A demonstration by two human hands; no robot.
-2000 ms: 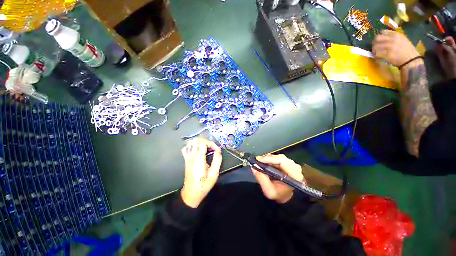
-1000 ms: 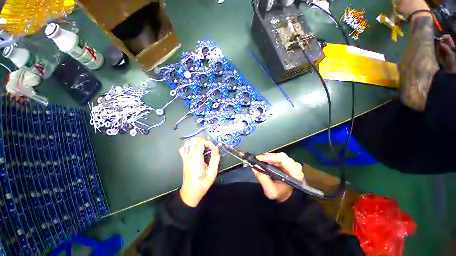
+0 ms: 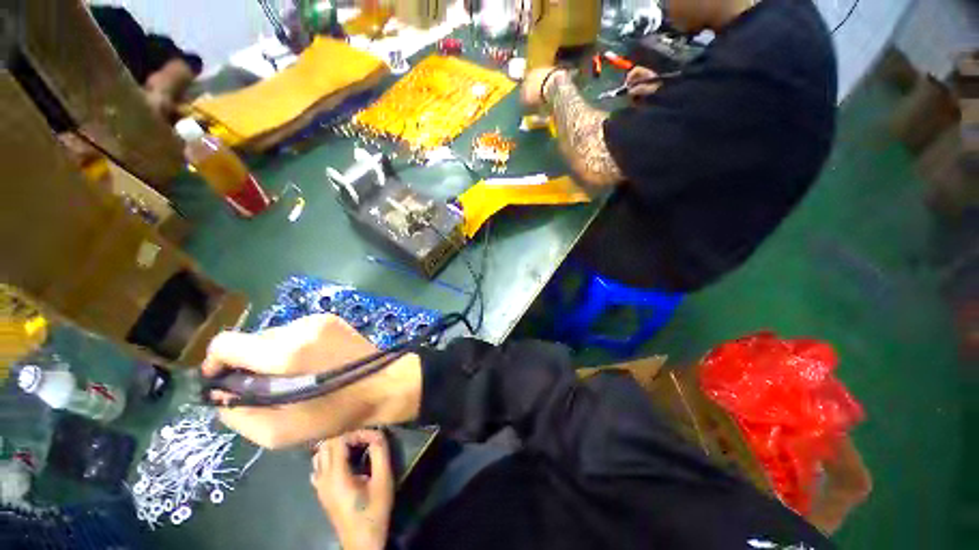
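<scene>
My right hand is closed around the black soldering iron, above the left part of the blue PCB panel. The iron points left, towards the pile of white wired components; its tip is not clear. The hand hides part of the panel. My left hand is below it near the bench edge, fingers curled; I cannot tell whether they hold a thin strand. The soldering station stands behind the panel.
An open cardboard box stands at the left. Bottles and a dark phone lie nearby. A person works at the right. A blue stool and a red plastic bag are below the bench edge.
My view has swung up and to the right. My right hand has moved left across the panel with the iron. My left hand is now below it, and the iron no longer meets the panel's near end.
</scene>
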